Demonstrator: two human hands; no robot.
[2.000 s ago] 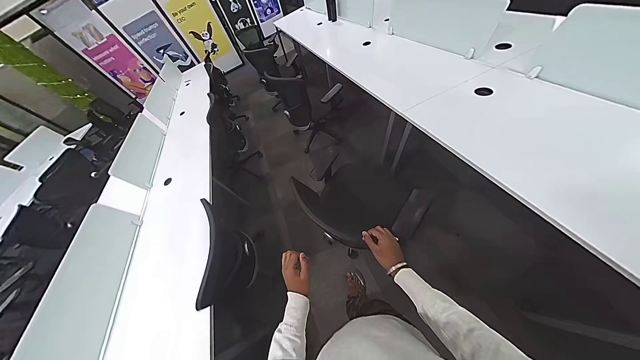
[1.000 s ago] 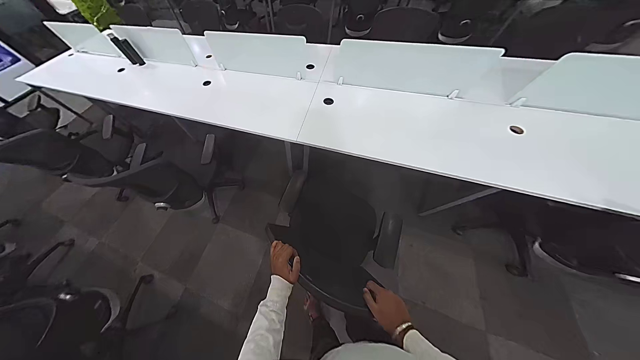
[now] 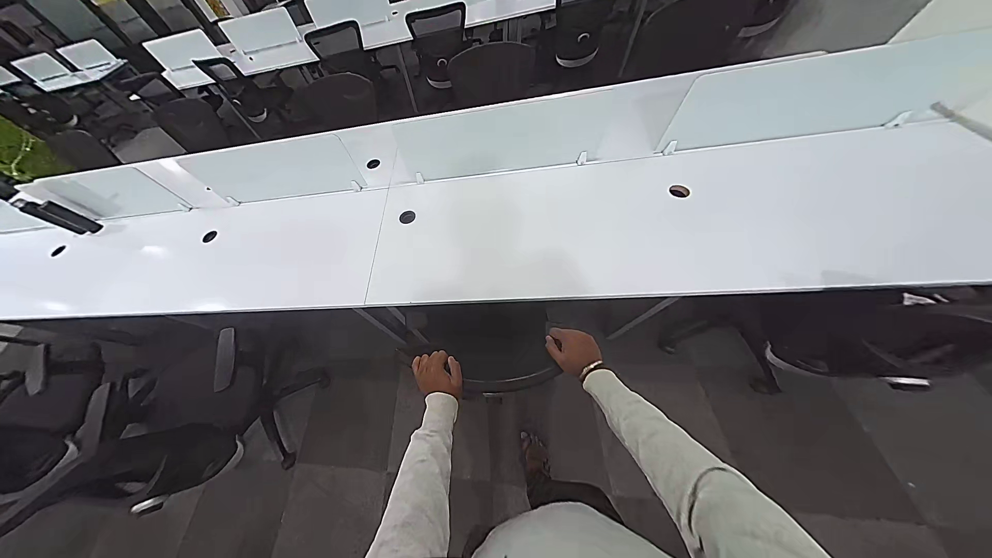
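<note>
A black office chair [image 3: 504, 381] stands at the front edge of the white desk [image 3: 527, 256], with most of its seat beneath the desktop. My left hand [image 3: 437, 373] rests on the left end of the chair's curved backrest, fingers curled over it. On the right end, my right hand [image 3: 572, 350] grips the same backrest with curled fingers. The chair's base and wheels are mostly hidden by the backrest and the desk.
More black office chairs stand at the left [image 3: 186, 387] and right [image 3: 845, 341]. Frosted divider panels [image 3: 511, 136] run along the desk's back. Round cable holes [image 3: 408, 218] dot the desktop. A dark object [image 3: 62, 215] lies at the far left. Grey carpet tiles [image 3: 349, 480] cover the floor.
The chair, held in both hands, has moved in under the desk; a second ago more of its seat showed in front. The view has swung round from the aisle to face the desk.
</note>
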